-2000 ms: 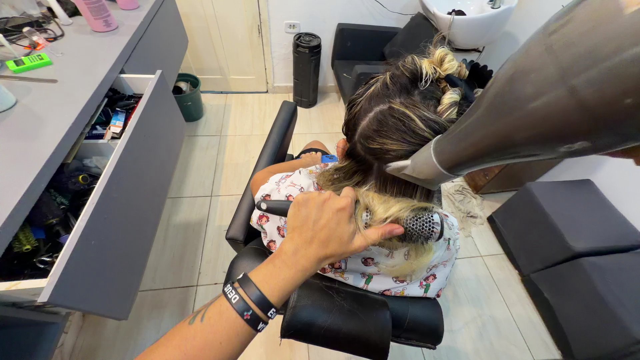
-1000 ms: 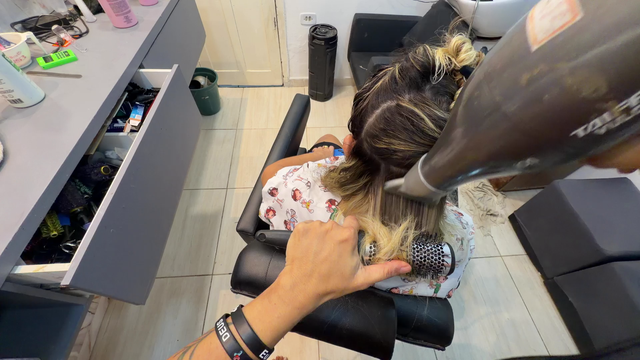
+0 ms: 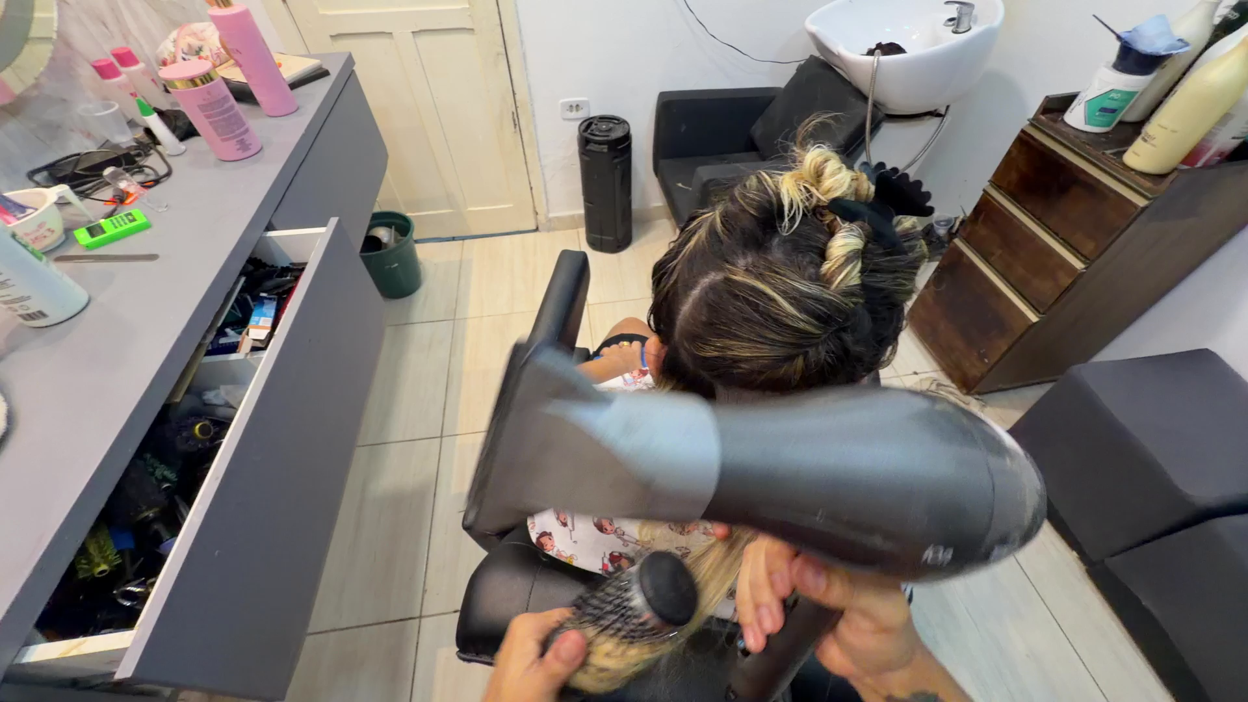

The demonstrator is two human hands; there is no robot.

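My left hand (image 3: 536, 655) is closed on a round hair brush (image 3: 639, 609) at the bottom centre, with blond hair wound around its bristles. My right hand (image 3: 838, 609) grips the handle of a black hair dryer (image 3: 858, 478), its fingers beside a strand of hair; the dryer's blurred nozzle (image 3: 604, 453) points left, above the brush. Past the dryer, a seated person's head (image 3: 770, 312) has dark, blond-streaked hair, partly twisted up and held by a black hair clip (image 3: 892, 195). A patterned cape (image 3: 585, 541) shows below the dryer. The brush handle is hidden.
An open drawer (image 3: 253, 468) full of brushes juts out from the grey counter (image 3: 117, 341) at left. The black salon chair (image 3: 517, 585) surrounds the person. Behind stand a green bin (image 3: 392, 258), a black cylinder (image 3: 606, 185) and a white wash basin (image 3: 916, 58). At right are a wooden drawer unit (image 3: 1033, 253) and dark cushioned seats (image 3: 1141, 439).
The dryer has swung from the upper right to the lower centre, now lying across the view. The brush has moved down, toward me. My right hand has come plainly into view.
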